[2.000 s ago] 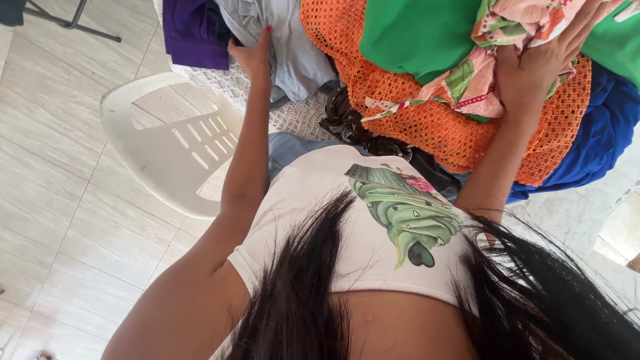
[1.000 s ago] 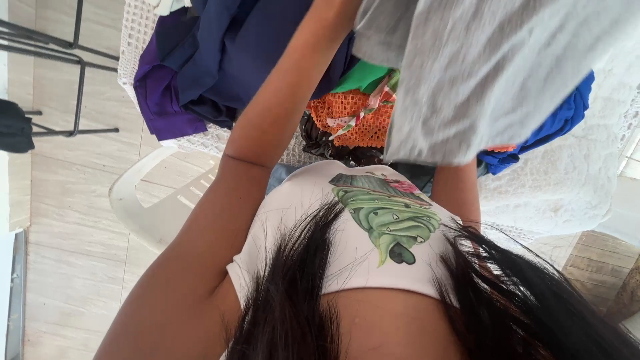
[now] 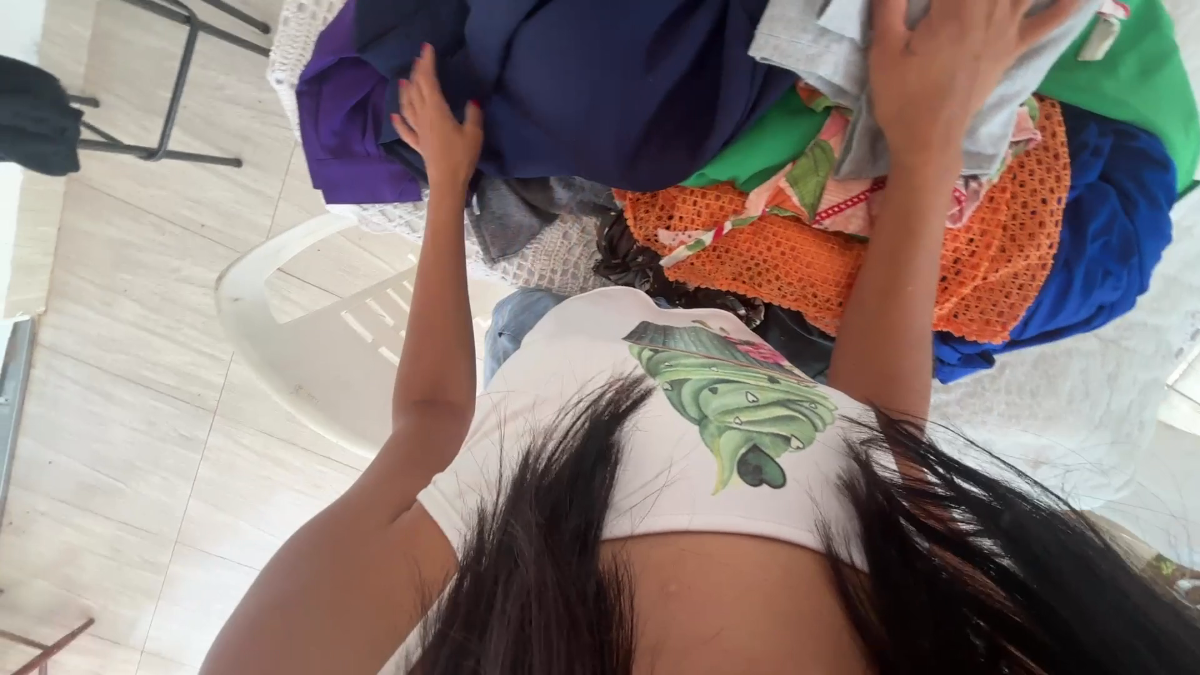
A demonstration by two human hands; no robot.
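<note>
My left hand [image 3: 437,127] lies with fingers spread on navy blue fabric [image 3: 600,84], beside folded purple cloth [image 3: 333,141]. My right hand [image 3: 947,70] rests, fingers apart, on a folded grey garment [image 3: 998,127] at the top right. Beneath that garment are a pink floral cloth [image 3: 820,178], green fabric [image 3: 1134,70] and an orange openwork knit [image 3: 750,248]. Bright blue fabric [image 3: 1111,225] bulges out at the right of the pile. A dark grey cloth [image 3: 514,217] shows under the navy one.
A white openwork tablecloth [image 3: 553,253] hangs at the table edge. A white plastic chair [image 3: 309,375] stands at the left on the tiled floor. Dark metal legs [image 3: 178,84] and a black cloth [image 3: 36,117] are at the upper left.
The grey garment, held up over the pile one second ago, now lies on the pile at the right under my right hand. My left hand has come down onto the navy fabric.
</note>
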